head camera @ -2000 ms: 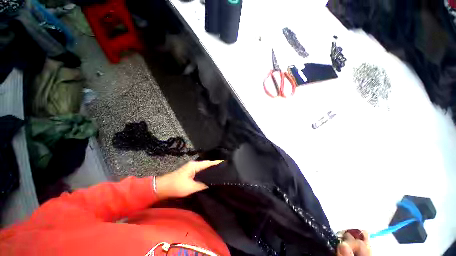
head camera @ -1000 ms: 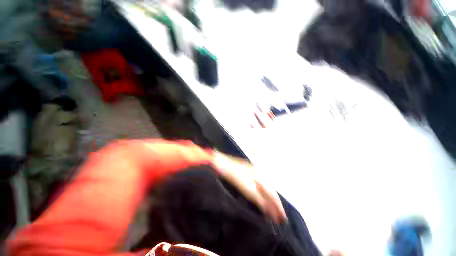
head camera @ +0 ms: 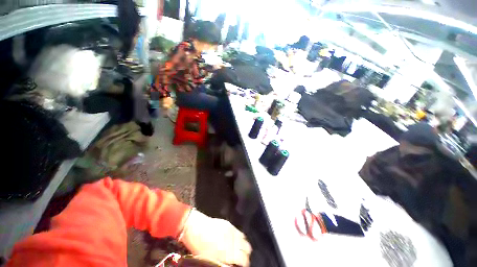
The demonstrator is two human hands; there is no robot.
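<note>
My left hand (head camera: 217,242) is low in the centre, left of the white table's edge. Its fingers are bent downward, and blur and the frame's bottom edge hide whether they hold anything. My right hand is out of the picture. The black garment and beaded trim cannot be made out at the hand. On the table (head camera: 293,206) lie red-handled scissors (head camera: 310,224), beside a dark phone (head camera: 342,225).
Black thread cones (head camera: 274,157) stand near the table's left edge. A speckled bead pile (head camera: 397,249) lies beyond the phone. A person (head camera: 180,73) sits on a red stool (head camera: 191,126) ahead; another person (head camera: 418,172) is across the table. Cloth heaps (head camera: 117,143) lie at left.
The view has swung up, bringing both people in and taking the weight and right hand out. My left hand left the trim, passed over the dark cloth, and now shows with bent fingers.
</note>
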